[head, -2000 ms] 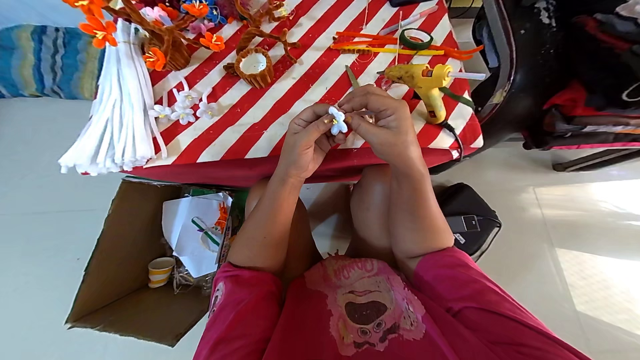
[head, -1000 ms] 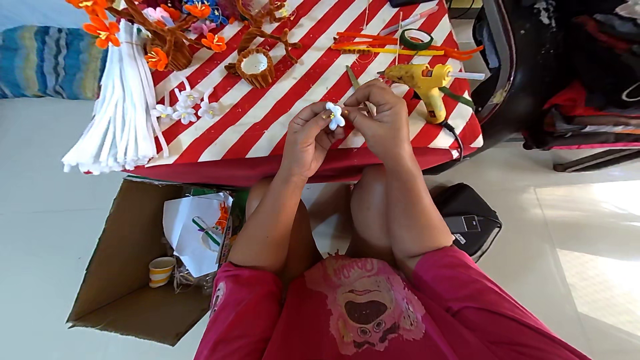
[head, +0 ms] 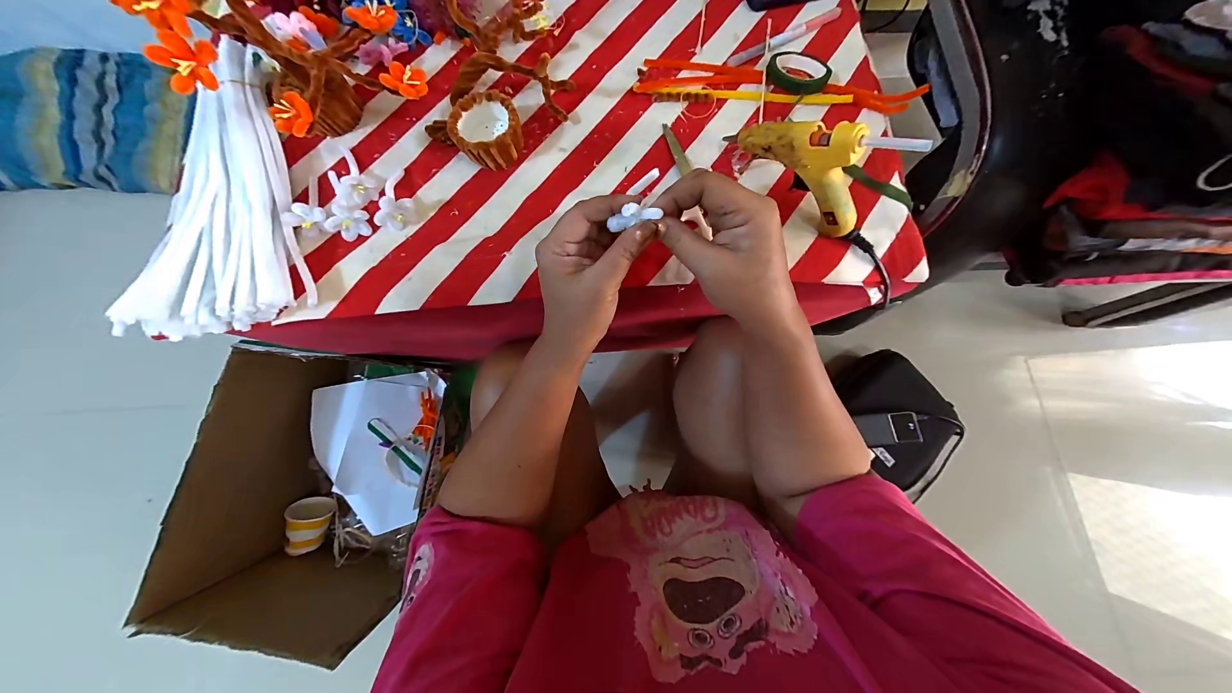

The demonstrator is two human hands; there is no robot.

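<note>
A small white pipe-cleaner flower (head: 635, 217) is held between my two hands over the front edge of the striped table. My left hand (head: 592, 260) pinches it from the left between thumb and finger. The fingertips of my right hand (head: 722, 236) close on its right side. Just behind my right hand lie scissors (head: 676, 149), partly hidden by it. A yellow hot glue gun (head: 818, 168) with a white glue stick rests to the right. Several finished white flowers (head: 351, 204) lie on the cloth at the left, beside a bundle of white pipe cleaners (head: 217, 221).
Orange and yellow pipe cleaners (head: 731, 93) and a roll of green tape (head: 799, 72) lie at the back right. A brown fuzzy pot (head: 486, 128) stands near orange flowers (head: 183, 60). Below the table are an open cardboard box (head: 207, 500) and a black bag (head: 890, 404).
The white flower has tilted between my fingers, from facing the camera to more edge-on. Both hands stay over the table's front edge.
</note>
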